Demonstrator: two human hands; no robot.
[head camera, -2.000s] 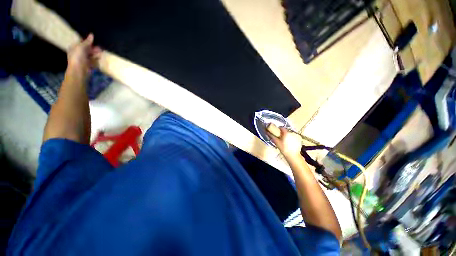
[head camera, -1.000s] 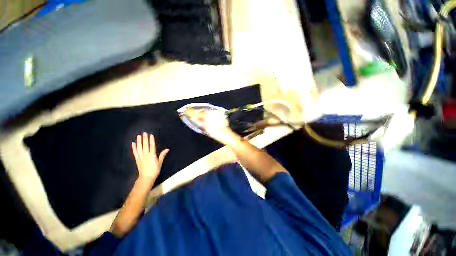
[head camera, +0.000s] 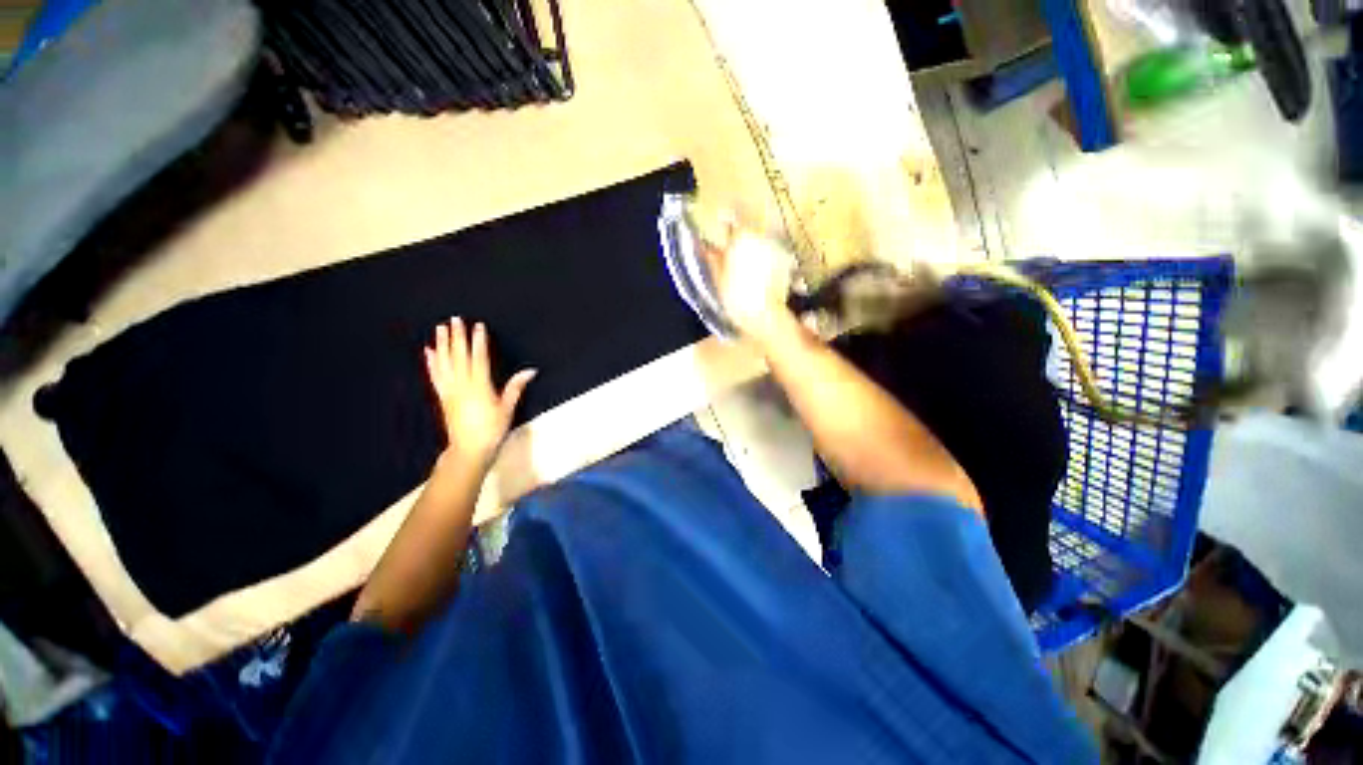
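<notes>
Black trousers (head camera: 329, 359) lie flat and folded lengthwise on the beige pressing table (head camera: 628, 127). The wide end is at the left, the narrower end at the right. My left hand (head camera: 473, 392) lies flat on the trousers near their front edge, fingers spread, holding nothing. My right hand (head camera: 750, 284) is shut on the steam iron (head camera: 686, 266), which stands at the right end of the trousers. The hand and iron handle are blurred. A yellowish hose (head camera: 1064, 336) runs from the iron to the right.
A stack of black hangers (head camera: 419, 57) stands at the table's far side. A grey padded board (head camera: 127, 127) is at the far left. At the right, a blue crate (head camera: 1144, 396) stands beside a heap of black garments (head camera: 964, 426). A green item (head camera: 1173, 72) lies farther off.
The iron in my right hand has moved right, from the middle of the trousers to their right end. My left hand stays flat on the cloth. The view has shifted, showing more of the blue crate.
</notes>
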